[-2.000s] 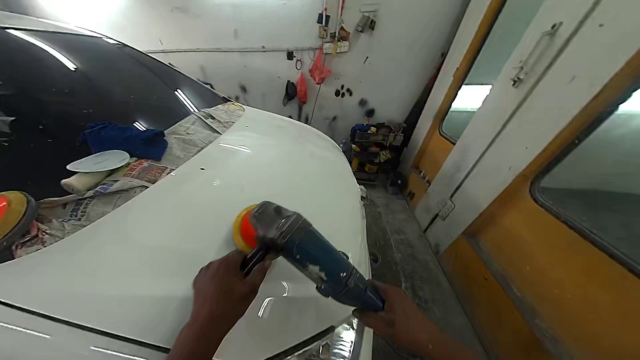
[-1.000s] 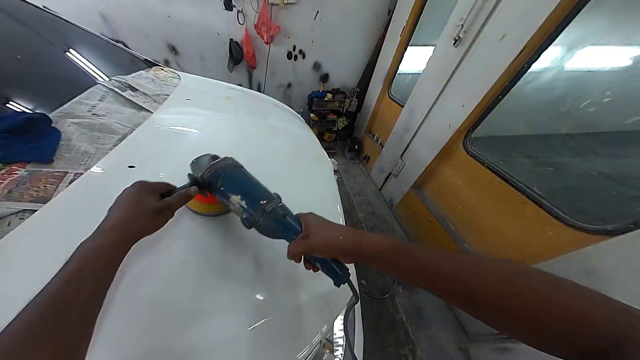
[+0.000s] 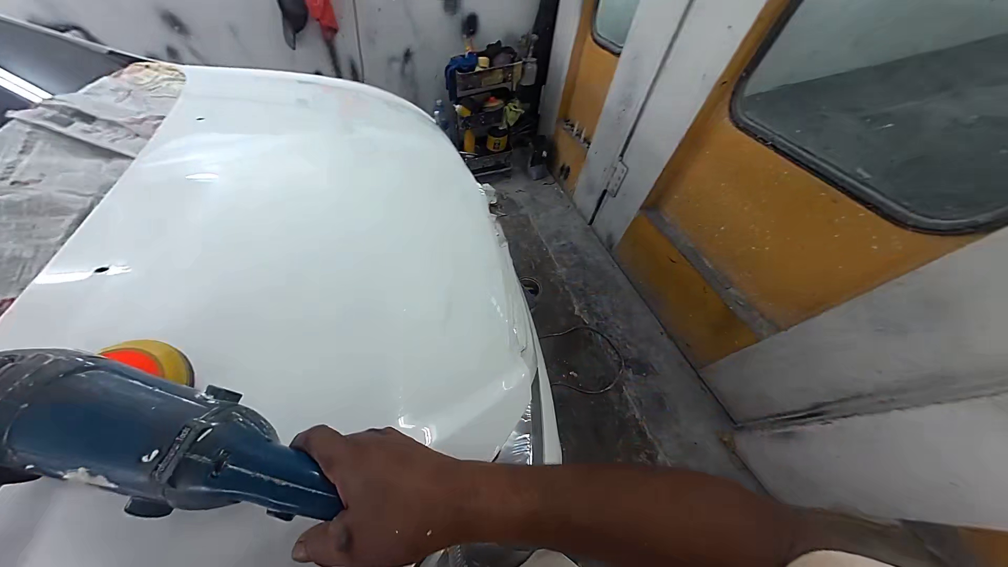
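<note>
A blue rotary polisher (image 3: 134,433) lies across the lower left of the view, over the white car hood (image 3: 315,252). My right hand (image 3: 378,496) is closed around its rear handle. The yellow and orange polishing pad (image 3: 153,361) shows behind the tool body, at the hood surface; whether it spins cannot be told. The front of the polisher runs out of the left edge. My left hand is not clearly in view; only a small dark patch shows below the tool at that edge.
Newspaper sheets (image 3: 55,173) cover the area by the windshield at left. A cart (image 3: 488,102) with bottles and tins stands at the far wall. A cable (image 3: 618,362) lies on the floor between the car and the orange and white doors (image 3: 787,220). A headlight (image 3: 520,441) is at the hood's front corner.
The polisher and my right hand now appear at the lower left, and my left hand has gone out of clear view. The view has shifted considerably. My right hand keeps its hold on the handle.
</note>
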